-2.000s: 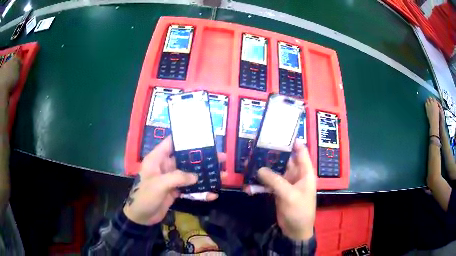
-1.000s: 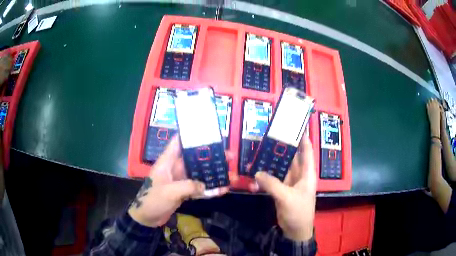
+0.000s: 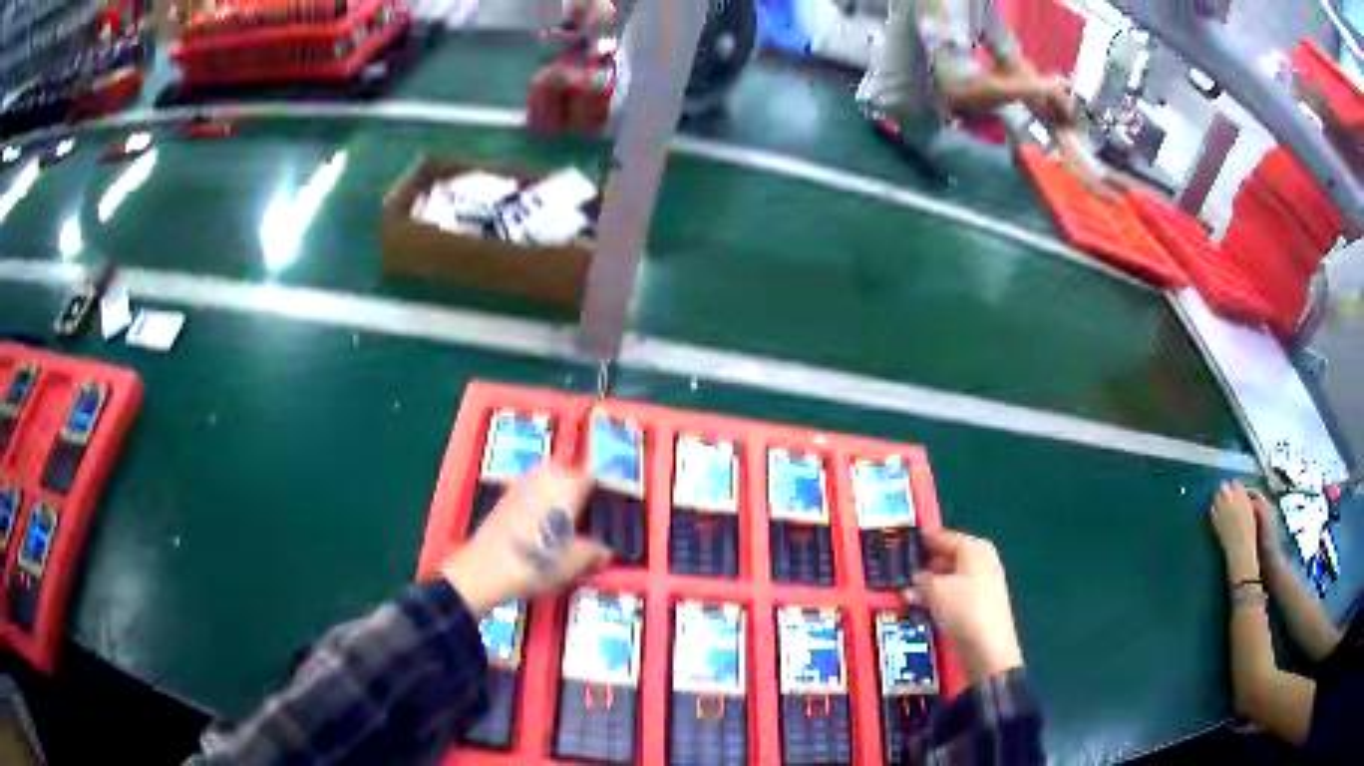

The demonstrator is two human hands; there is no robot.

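Note:
The red phone tray (image 3: 444,509) holds a black keypad phone with a lit screen in each visible pocket, in two rows. My left hand (image 3: 531,542) is over the upper left of the tray, fingers at the left edge of the second upper phone (image 3: 615,457). It covers part of the first upper phone (image 3: 518,445). My right hand (image 3: 965,591) is at the tray's right edge, fingertips at the lower right edge of the last upper phone (image 3: 884,494). Whether either hand grips its phone is unclear. The tray's bottom edge is cut off.
A neighbouring red tray (image 3: 105,449) with phones lies at left. A cardboard box (image 3: 486,267) with white pieces stands beyond a metal post (image 3: 636,195). White cards (image 3: 154,329) lie upper left. Another person's hands (image 3: 1239,524) rest at right; red trays (image 3: 1100,225) lie upper right.
The two phones held up with white screens are no longer raised; the two empty upper pockets now hold phones. My hands have moved apart onto the tray. The view has tilted up.

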